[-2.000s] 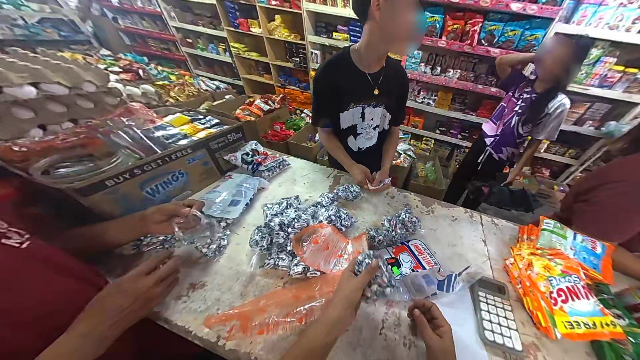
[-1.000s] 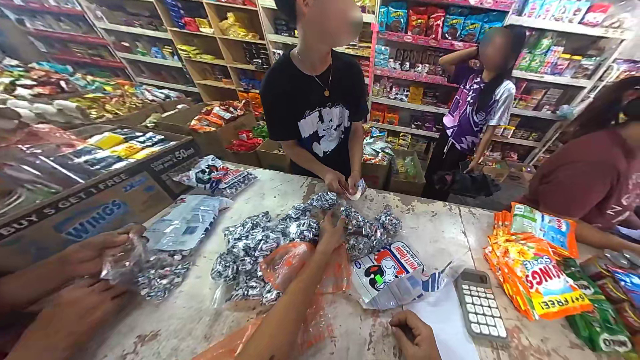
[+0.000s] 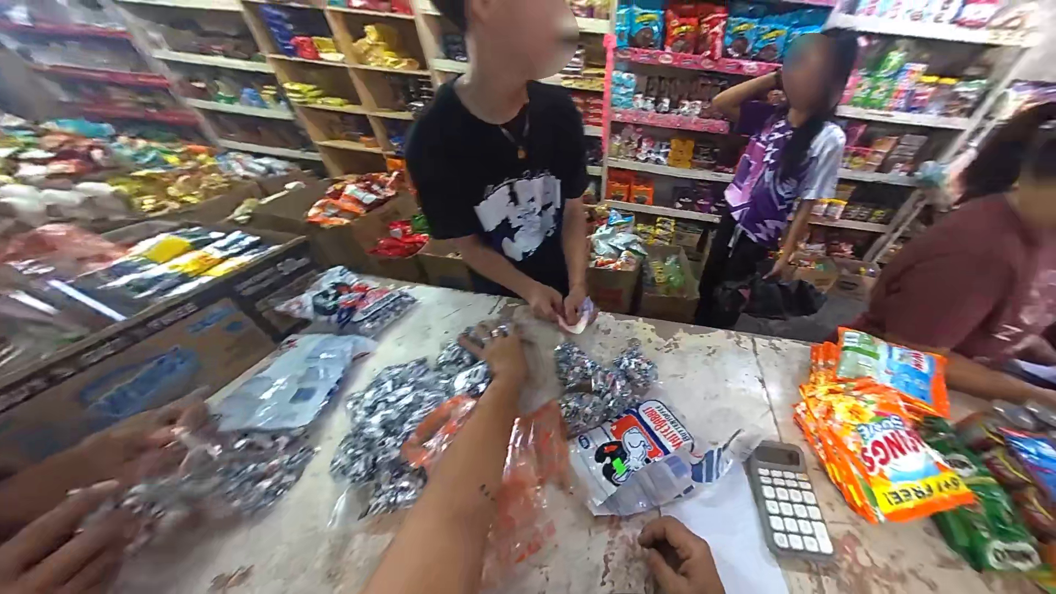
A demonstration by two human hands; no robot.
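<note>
My left hand (image 3: 497, 351) reaches across the counter and lies on the far edge of a large pile of silver-wrapped candies (image 3: 388, 421); whether its fingers hold any is hidden. Under and beside my forearm lies an orange plastic bag (image 3: 528, 470). A smaller heap of the same candies (image 3: 606, 379) is to the right. My right hand (image 3: 676, 553) rests half curled at the near edge on a sheet of white paper (image 3: 734, 528), with nothing visible in it. Beyond it lies an opened White Rabbit candy bag (image 3: 635, 462), and to its right a grey calculator (image 3: 790, 499).
Another person's hands (image 3: 74, 511) handle a clear bag of candies at left. Candy bags (image 3: 289, 384) lie nearby. A person opposite holds folded paper (image 3: 575, 318). Orange Wings packets (image 3: 883, 429) and green packets (image 3: 982, 495) lie at right, beside a seated person (image 3: 949, 272). Stocked shelves stand behind.
Two seconds ago my left hand was at the small candy heap beside the White Rabbit bag; it has moved forward and left onto the large pile. My right hand stays near the counter's near edge.
</note>
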